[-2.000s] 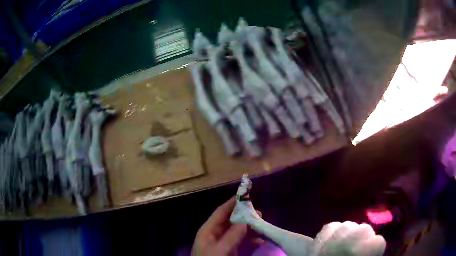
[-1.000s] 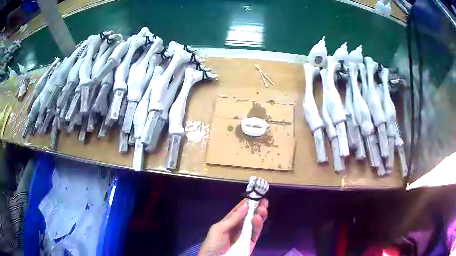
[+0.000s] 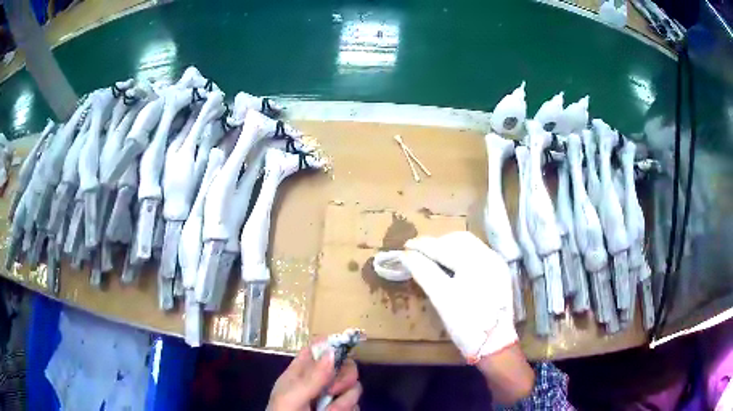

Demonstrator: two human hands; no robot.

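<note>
My bare left hand (image 3: 315, 382) holds a moulded leg (image 3: 341, 343) at the bottom centre. Its foot end with a dark strap sticks out past my fingers, at the bench's front edge. My right hand (image 3: 464, 295), in a white knitted glove with an orange-red cuff edge, is over the cardboard mat (image 3: 341, 301). Its fingertips are at the small white dish (image 3: 392, 266), which sits among dark wet stains. Whether the fingers hold a swab or the dish rim cannot be seen.
Rows of moulded legs lie at left (image 3: 166, 172) and right (image 3: 587, 209). White squeeze bottles (image 3: 509, 111) stand behind the right row. Two crossed swabs (image 3: 411, 157) lie behind the mat. A green conveyor (image 3: 450, 60) runs beyond. A blue crate (image 3: 44, 349) is below left; black cables (image 3: 680, 185) hang right.
My gloved right hand has come into view and reached the dish. My left hand has moved left and lower with the leg, whose foot end has turned to the right.
</note>
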